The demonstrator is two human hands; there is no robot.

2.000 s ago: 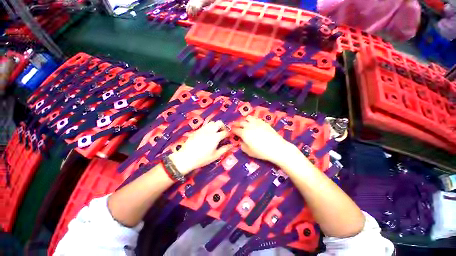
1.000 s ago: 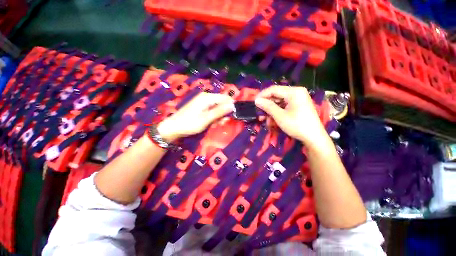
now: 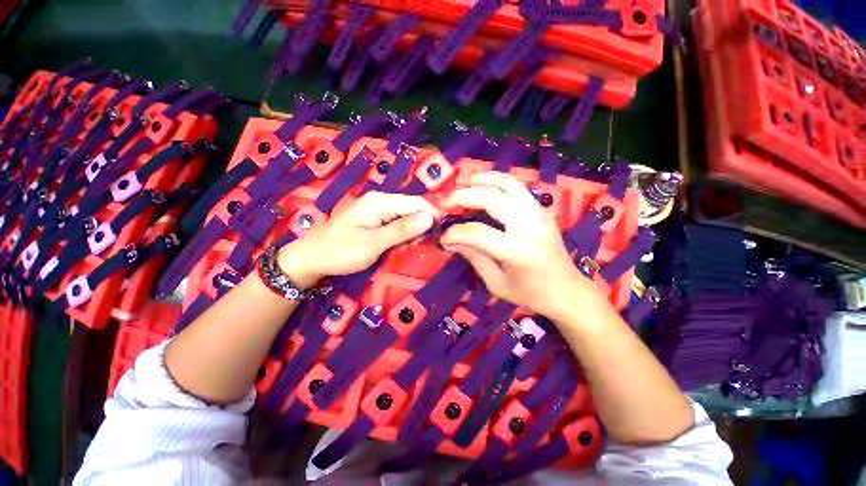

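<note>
An orange-red tray [image 3: 622, 375] lies in front of me, filled with watches whose purple straps [image 3: 353, 356] cross it diagonally. Case backs with dark round dots face up in it. My left hand [image 3: 366, 233] and my right hand [image 3: 508, 247] meet over the tray's upper middle. Their fingertips hold a small dark smartwatch [image 3: 446, 228] between them, mostly hidden by the fingers. Bare orange-red tray surface shows just below the hands.
A second filled tray [image 3: 195, 128] lies at the left. Stacked trays with hanging straps [image 3: 608, 81] lie at the far side, more trays [image 3: 722, 123] at the right. A metal-topped bottle [image 3: 657, 190], a strap pile [image 3: 741, 323] and a white packet [image 3: 845, 356] are at the right.
A second ago the dark watch face showed between both hands; now the fingers are closer together and cover most of it. The view has shifted slightly.
</note>
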